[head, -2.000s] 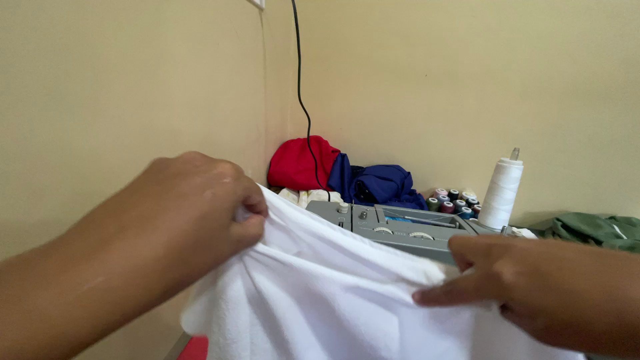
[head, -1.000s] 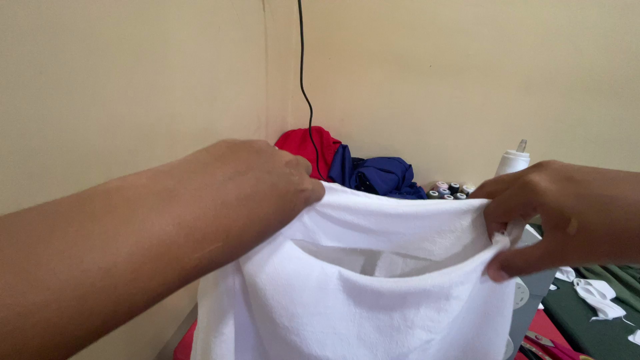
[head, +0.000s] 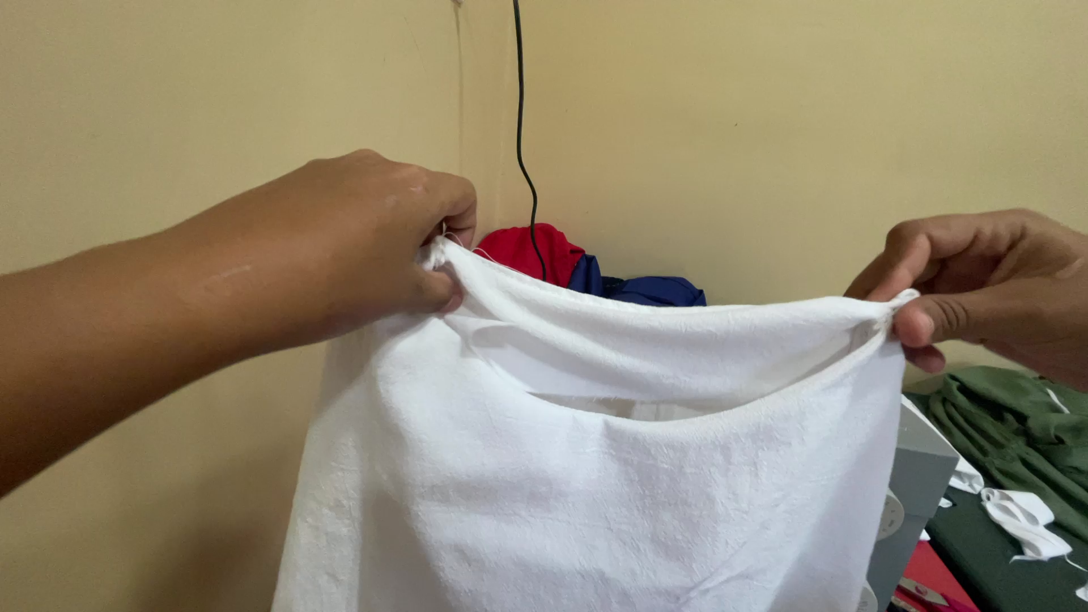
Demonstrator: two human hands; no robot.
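A white cloth garment [head: 629, 493] hangs between my two hands, its rounded opening facing up and a gap showing between front and back edges. At the left end of that opening, my left hand [head: 374, 246] pinches the edge, where loose threads stick out. My right hand [head: 986, 289] grips the opposite end between thumb and fingers. Behind the cloth, at the right, part of a grey sewing machine [head: 918, 476] shows; most of it is hidden.
Red cloth [head: 535, 253] and dark blue cloth [head: 659, 291] lie bundled in the corner, below a hanging black cord [head: 520, 110]. On the right are green fabric [head: 1020, 425], white scraps [head: 1024, 518] and scissors [head: 922, 592] on a dark and red surface.
Both hands have raised the white garment and spread its opening wide. The garment now hides the thread spools and the top of the machine, which showed two seconds ago.
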